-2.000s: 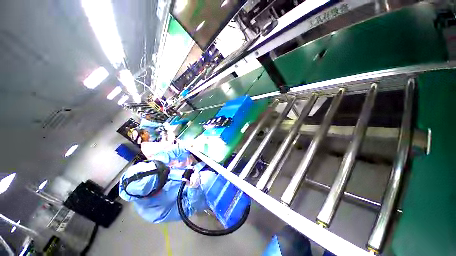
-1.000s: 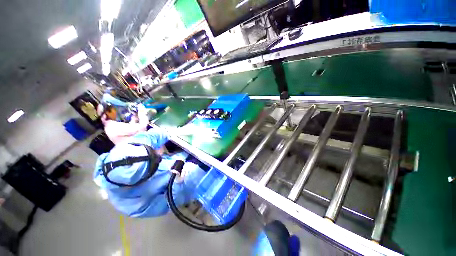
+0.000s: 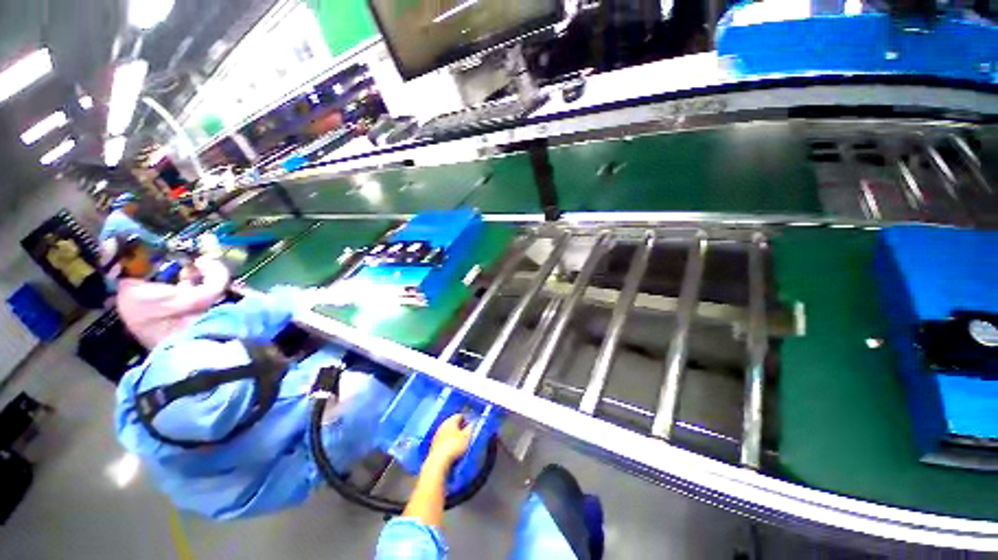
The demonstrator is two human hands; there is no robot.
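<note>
My bare left hand (image 3: 447, 443) reaches up from the bottom edge to the open blue parts bin (image 3: 407, 411) hung at the near side of the line. Its fingers are at the bin, bent and close together; whether they pinch anything is too blurred to tell. A light-blue sleeve shows below it. My right hand is not in view. A blue module chassis (image 3: 449, 233) with a row of black fans lies on a green pallet (image 3: 436, 319) beyond the bin.
Metal rollers (image 3: 622, 328) separate the pallets, with the pale side rail (image 3: 613, 435) along the near side. Another blue chassis (image 3: 947, 284) lies at right. A person in a blue smock and cap (image 3: 208, 399) sits at left, beside a thick black hose (image 3: 320, 443). A monitor (image 3: 465, 33) stands above.
My left hand has come into view and reached the bin. The view has turned right, so the line and the seated person have shifted left and the right chassis now shows.
</note>
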